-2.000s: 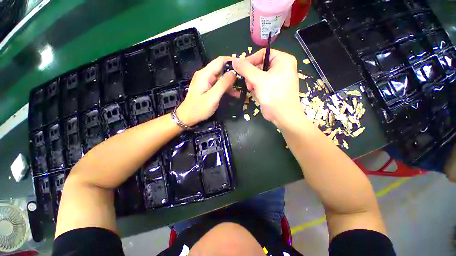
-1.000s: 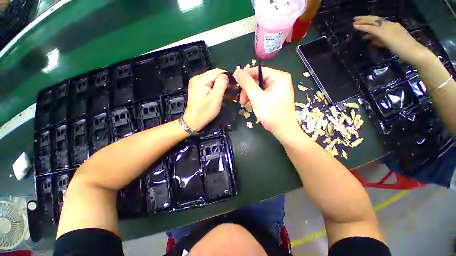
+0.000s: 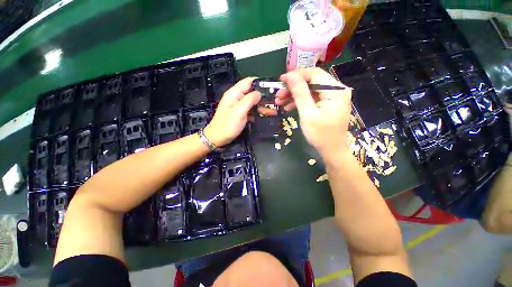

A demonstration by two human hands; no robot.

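My left hand [image 3: 233, 115] is above the bench, fingers closed around the edge of a small black phone housing [image 3: 257, 89], which is mostly hidden by the fingers. My right hand [image 3: 320, 106] holds dark tweezers [image 3: 330, 87], now lying nearly level, with a bright tip end pointing left at the housing. Pale yellow-tan chips [image 3: 289, 124] are scattered beneath the hands, and a larger pile [image 3: 373, 150] lies right of my right wrist. A black blister tray [image 3: 255, 196] with housings in many pockets lies at the left, partly under my left forearm.
A pink drink cup [image 3: 314, 33] and an amber bottle [image 3: 351, 25] stand behind my right hand. A smartphone [image 3: 365, 95] lies beside a second black tray [image 3: 449, 117]. A white wad [image 3: 12, 180] and a fan [image 3: 8, 244] are at far left. Another person's arm [image 3: 499, 202] shows at the right edge.
The tweezers have turned from upright to nearly level, with the bright end toward the housing. The other person's hand over the right tray has withdrawn. The view has shifted slightly.
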